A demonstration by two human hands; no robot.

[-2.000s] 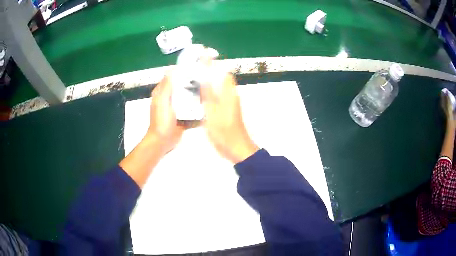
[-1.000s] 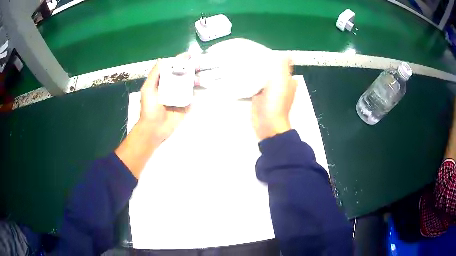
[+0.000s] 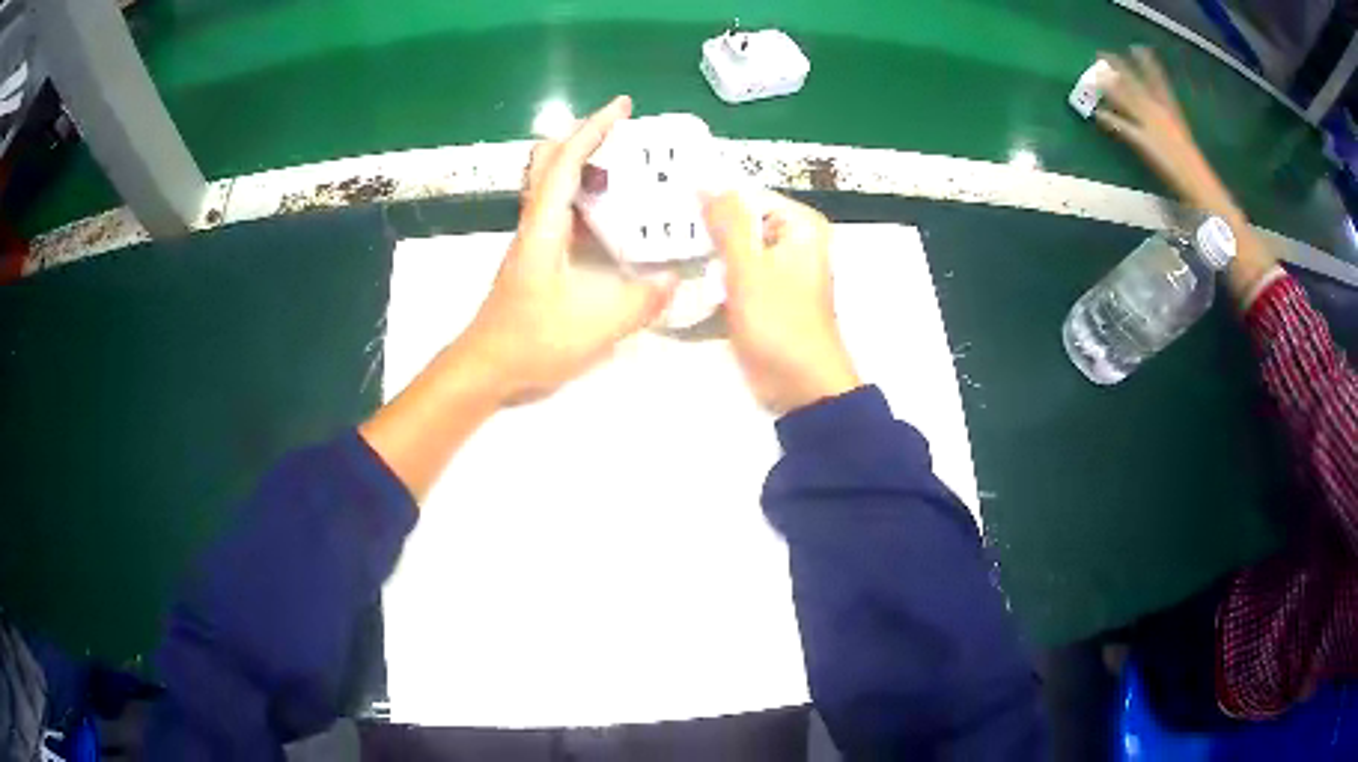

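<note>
A white power adapter (image 3: 655, 186) is held up above the far edge of the white sheet (image 3: 596, 581), its face with dark slots turned up towards me. My left hand (image 3: 559, 283) holds it from the left and below, fingers along its left side. My right hand (image 3: 775, 283) is at its lower right, fingers against it. White cleaning cloth (image 3: 696, 301) shows between my hands under the adapter and seems to be in my right hand; its edges are hard to separate from the adapter.
On the green conveyor belt (image 3: 447, 75) lie a white adapter (image 3: 757, 64) and, at right, another adapter (image 3: 1092, 90) by a co-worker's hand. A bottle of clear liquid (image 3: 1144, 310) lies tilted right of the sheet. A rusty rail (image 3: 492, 167) runs behind the sheet. A checked sleeve is at right.
My hands have come together on the adapter, which now shows its slotted face. The cloth is bunched smaller. The belt adapters have moved right. A co-worker's arm has reached over the belt.
</note>
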